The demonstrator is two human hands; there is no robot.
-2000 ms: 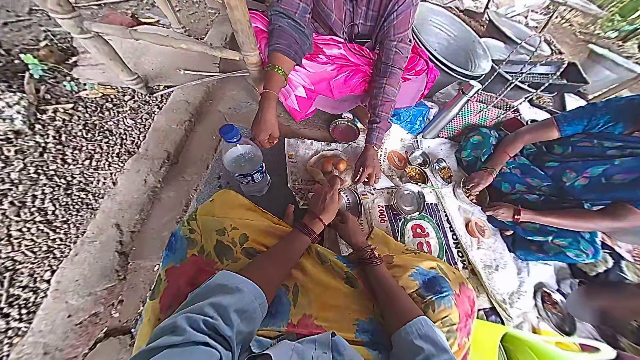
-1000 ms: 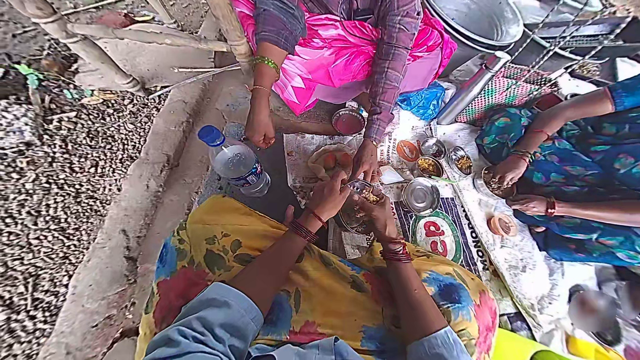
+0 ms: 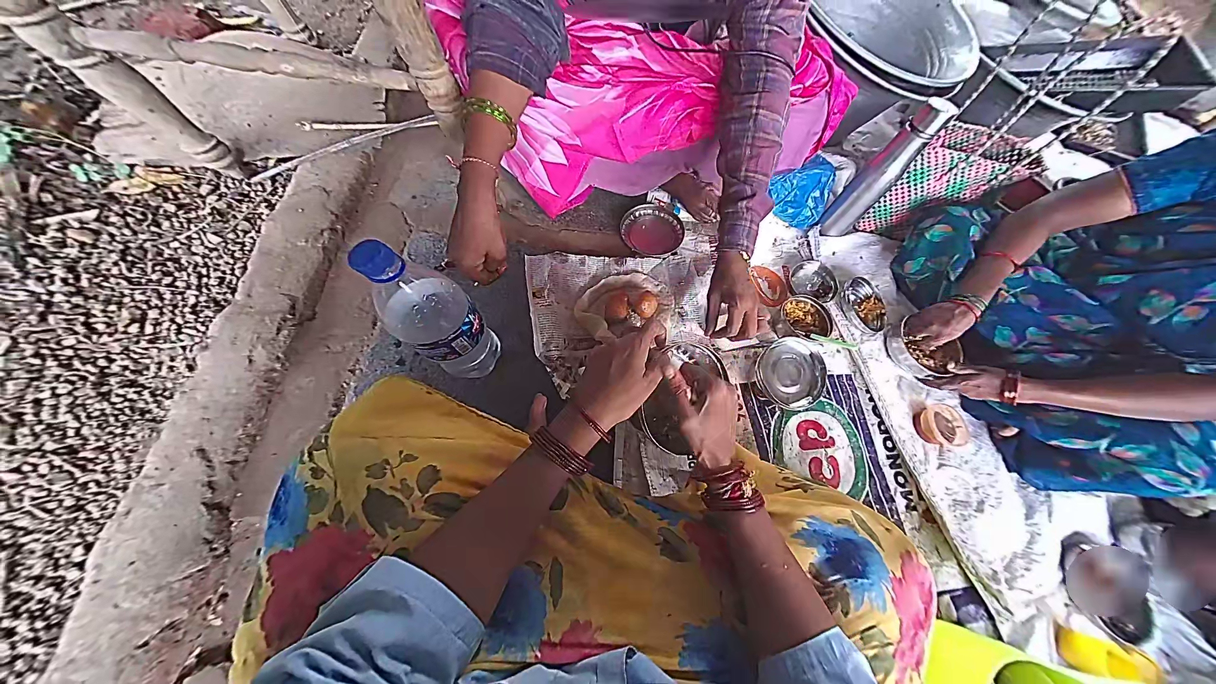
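Over the left rim of a steel bowl (image 3: 665, 423) is my left hand (image 3: 617, 375), its fingertips close to those of my right hand (image 3: 708, 413). My right hand bends over the same bowl, and something small and pale shows at its fingertips; which hand grips it is unclear. Just beyond my left hand, round brown food pieces (image 3: 632, 305) lie on a pale wrapper (image 3: 594, 309) over newspaper (image 3: 556, 275). A small steel bowl (image 3: 791, 373) stands to the right of my right hand. My fingers partly hide the bowl's contents.
A water bottle (image 3: 432, 318) with a blue cap stands at left. The person opposite rests a hand (image 3: 733, 296) on the newspaper, near a food bowl (image 3: 806, 316) and a bowl of pink liquid (image 3: 652, 230). At right, another person holds a steel bowl (image 3: 926, 351). A steel flask (image 3: 888, 166) leans behind.
The small food container between my hands one second ago no longer shows there. My fingers have moved down over the larger bowl. The opposite person's hand has moved away from mine, to the right.
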